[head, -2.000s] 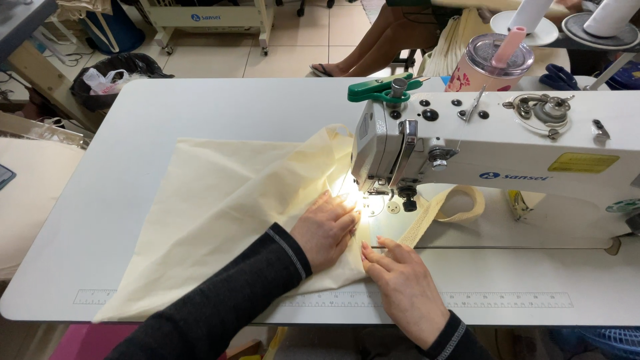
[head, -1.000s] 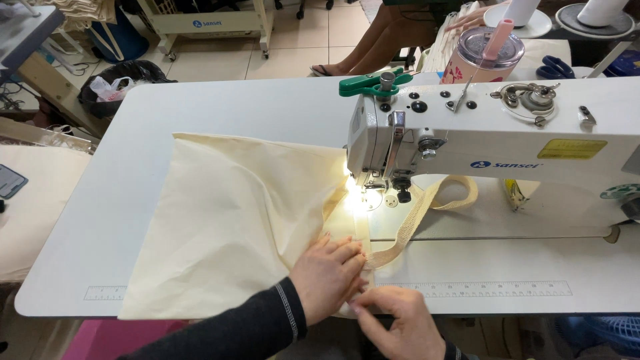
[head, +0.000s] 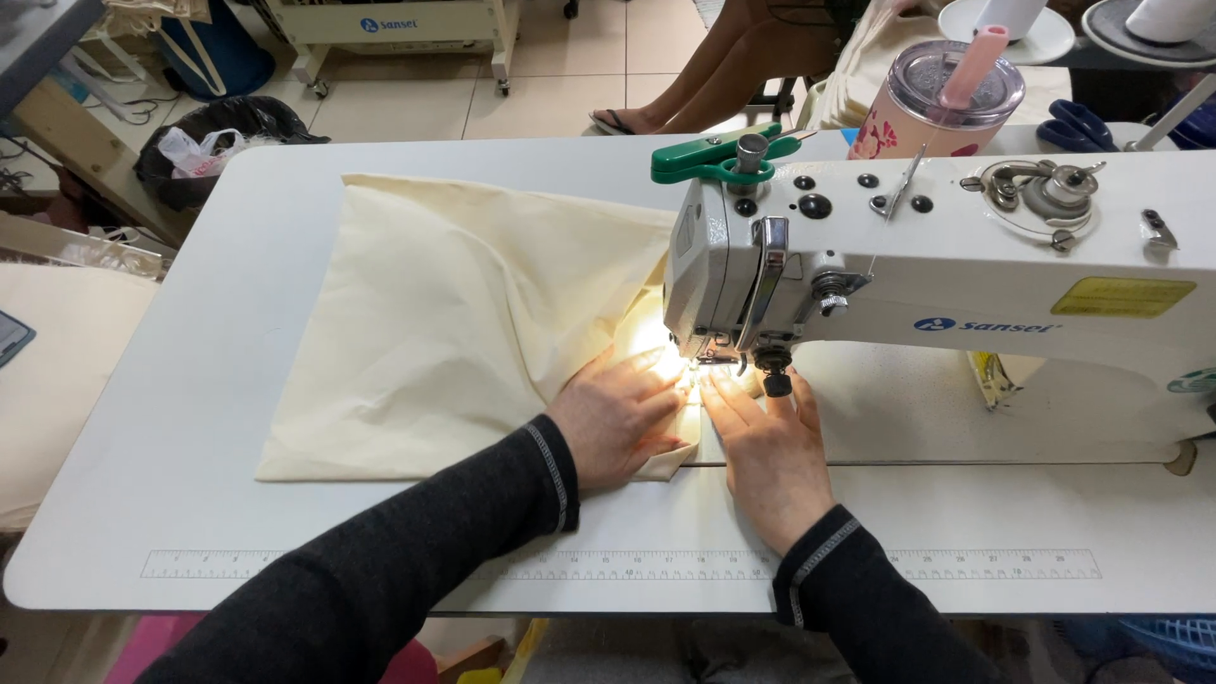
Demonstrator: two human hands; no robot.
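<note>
Cream fabric (head: 427, 313) lies across the white sewing table (head: 228, 380), its right edge running under the head of a Sansei sewing machine (head: 912, 256). My left hand (head: 622, 413) rests flat on the fabric just left of the lit needle area, fingers spread. Close to the presser foot (head: 719, 360), my right hand (head: 774, 432) lies palm down, fingertips at the fabric's edge and partly hidden behind the machine's parts. Neither hand plainly grips anything. The strap seen earlier is mostly hidden around the right fingers.
Green thread snips (head: 712, 157) lie on top of the machine head. Behind it stand a lidded pink tumbler (head: 936, 100), dark-handled scissors (head: 1076, 126) and thread cones. A printed ruler (head: 627, 567) runs along the front edge. A seated person's legs (head: 708, 71) show beyond the table.
My right hand has moved up from the table's front to the needle area. My left hand has also moved up. The strap loop no longer shows to the right of the needle.
</note>
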